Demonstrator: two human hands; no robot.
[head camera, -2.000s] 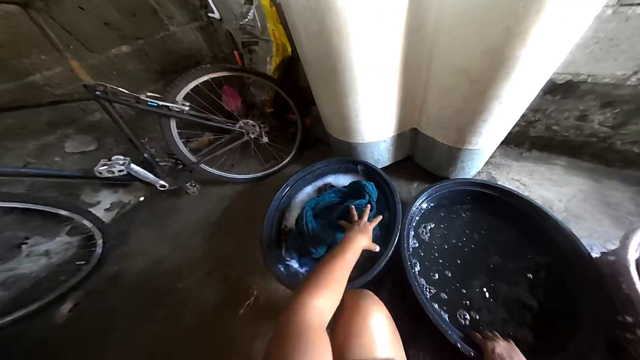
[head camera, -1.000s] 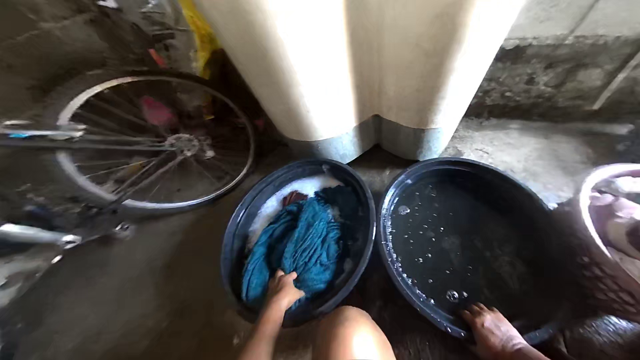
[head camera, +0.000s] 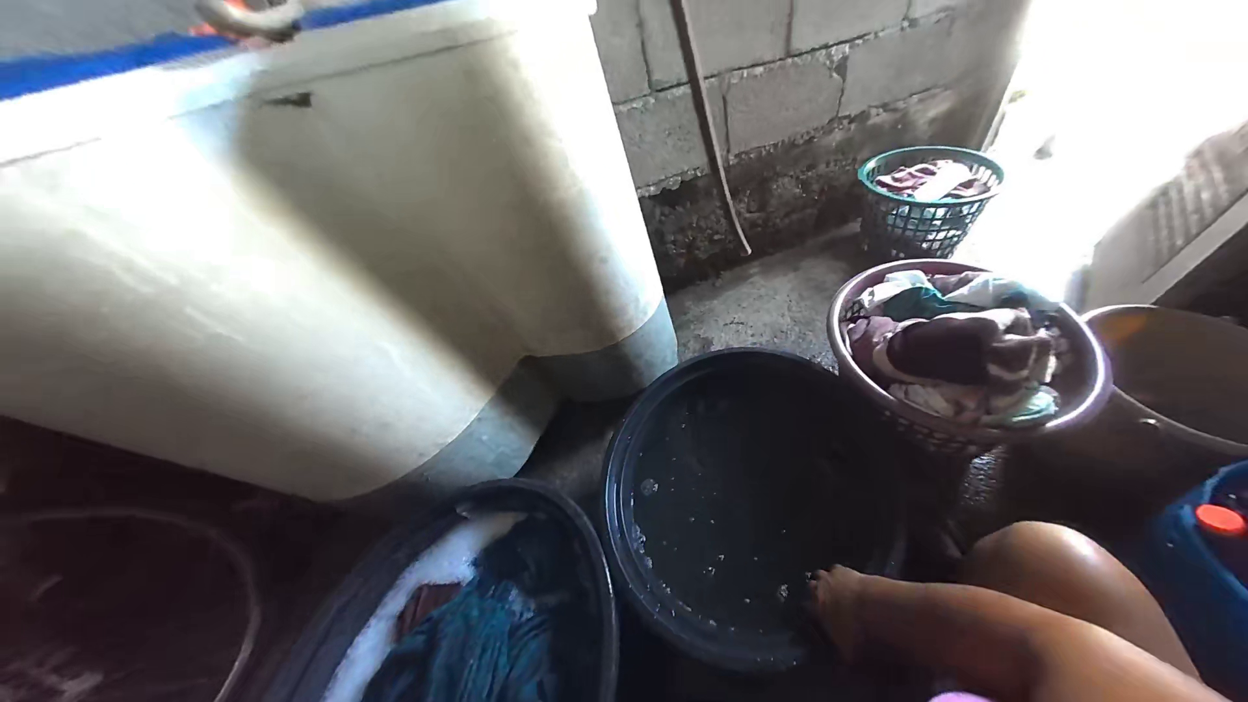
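Note:
My right hand (head camera: 837, 597) reaches over the near right rim of a black round tub of water (head camera: 616, 507), its fingertips dark at the water's edge; whether they grip anything is unclear. Small bubbles float on that water. My left hand is out of view. To the left, a second black tub (head camera: 603, 585) holds teal wet cloth (head camera: 478, 643), a brownish-red cloth (head camera: 424, 609) and white suds (head camera: 439, 565). The two tubs stand side by side.
A round laundry basket (head camera: 1100, 375) full of clothes stands right of the water tub, a green basket (head camera: 931, 151) behind it. Far right are a large basin (head camera: 1180, 361) and a blue container (head camera: 1194, 585). A large cream-coloured container (head camera: 390, 244) stands behind the tubs, near a block wall (head camera: 780, 107).
My left hand, spread on the teal cloth and then at its near edge in the earlier frames, has left view. My right hand stays at the water tub's rim. The view has swung right.

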